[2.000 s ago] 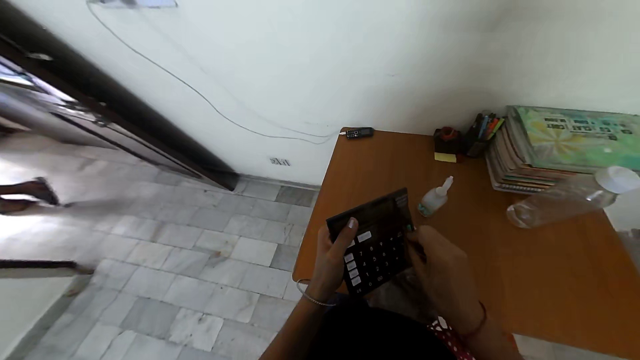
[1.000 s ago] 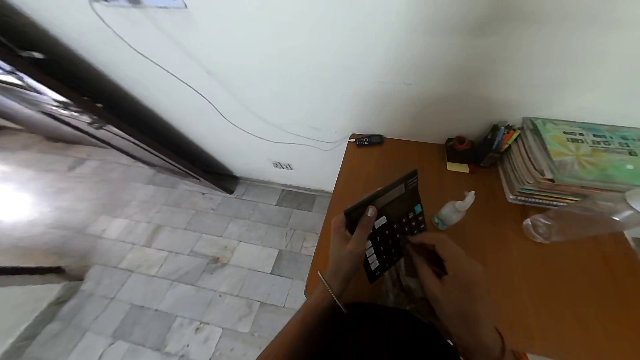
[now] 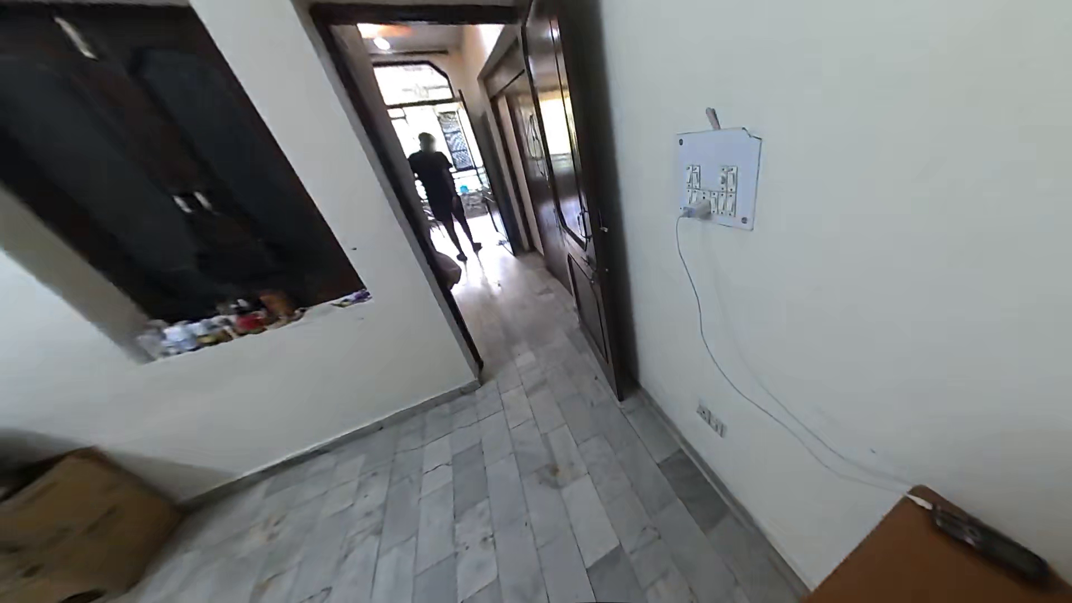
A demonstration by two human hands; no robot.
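Neither my left hand nor my right hand is in the head view, so what they hold is hidden. At the lower right shows a corner of the brown wooden table [image 3: 888,557]. On it lies a black mobile phone [image 3: 988,540] with a white cable [image 3: 712,356] at its end. The cable runs up the wall to a charger plug [image 3: 697,209] in the white switchboard [image 3: 745,155].
A dark wooden door [image 3: 578,184] stands open beside a doorway, with a person [image 3: 434,176] standing beyond it. A cardboard box [image 3: 84,519] is at the lower left. Small bottles [image 3: 180,337] line a wall ledge. Grey tiles [image 3: 469,502] cover the floor.
The view has swung left and up, from the table to the doorway. Both hands, the calculator they held, the small white bottle and the books have left the view.
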